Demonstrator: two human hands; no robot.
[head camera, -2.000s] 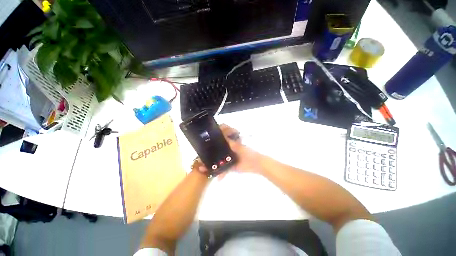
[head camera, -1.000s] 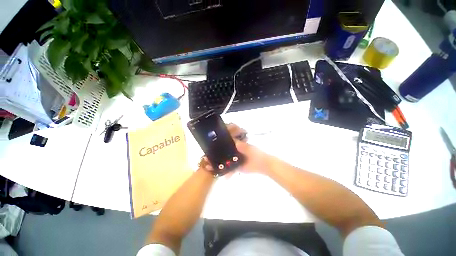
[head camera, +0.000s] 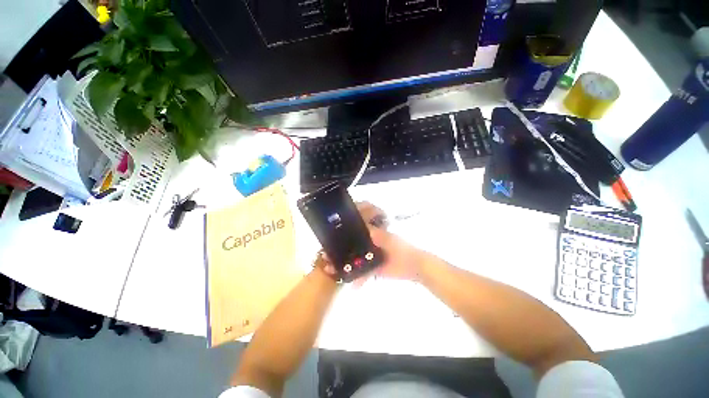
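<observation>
A dark smartphone (head camera: 339, 232) is held upright and tilted a little left above the white desk, in front of the keyboard. Its screen is dark with small round icons near the lower end. My left hand (head camera: 330, 268) is at its lower left edge, mostly hidden behind the phone. My right hand (head camera: 389, 247) is around its right side and lower end, with fingers partly behind it. Both hands hold the phone.
Kraft cover (head camera: 253, 268), keys (head camera: 180, 211) and blue tape dispenser (head camera: 260, 176) lie left. Keyboard (head camera: 396, 148) and monitor (head camera: 365, 47) are behind. Mouse pad (head camera: 529, 167), calculator (head camera: 598, 259), yellow tape roll (head camera: 591, 96) and blue bottle (head camera: 670, 116) are right. A plant (head camera: 151, 74) stands back left.
The camera view has shifted, so the desk things appear farther right and slightly lower. The hands keep the same hold on the phone.
</observation>
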